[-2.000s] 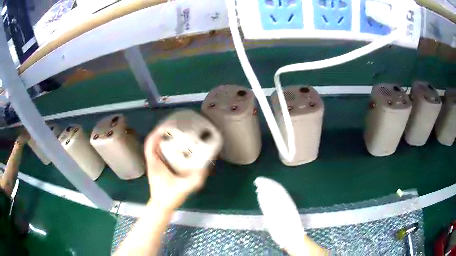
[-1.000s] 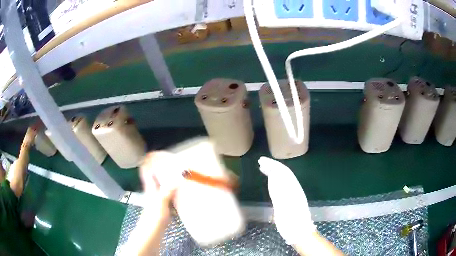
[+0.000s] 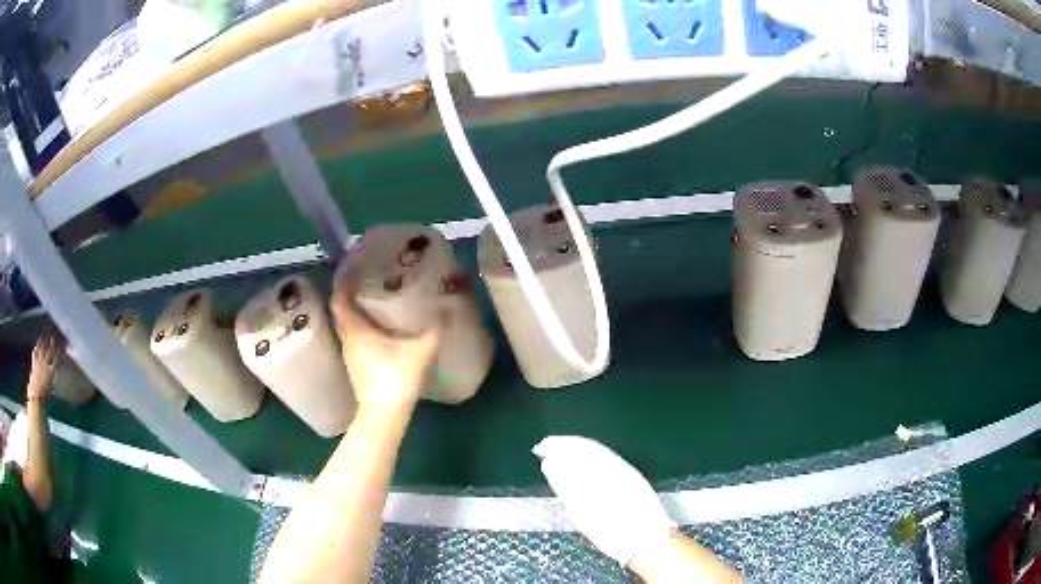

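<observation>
Beige appliance housings stand upright in a row on the green belt. My left hand (image 3: 382, 348), bare, is gripped around the upper left side of one housing (image 3: 457, 348). This housing has dark and coppery spots on its top and touches or nearly touches the belt. Another housing (image 3: 303, 371) stands just left of my hand. One more (image 3: 548, 331) stands to the right, partly behind the hanging white cord (image 3: 468, 148). My right hand (image 3: 605, 499), in a white glove, is empty with extended fingers over the belt's front edge.
A power strip (image 3: 708, 63) with blue sockets is above the belt. A grey metal post (image 3: 126, 365) slants at the left. Bubble wrap (image 3: 457, 548) lies in front, with a hammer (image 3: 927, 530) at its right. Another person's hand (image 3: 42, 365) is at the far left.
The housing my left hand held and tilted is now standing on the belt to the left. My left hand has moved onto the neighbouring housing. My gloved hand stays near the front edge.
</observation>
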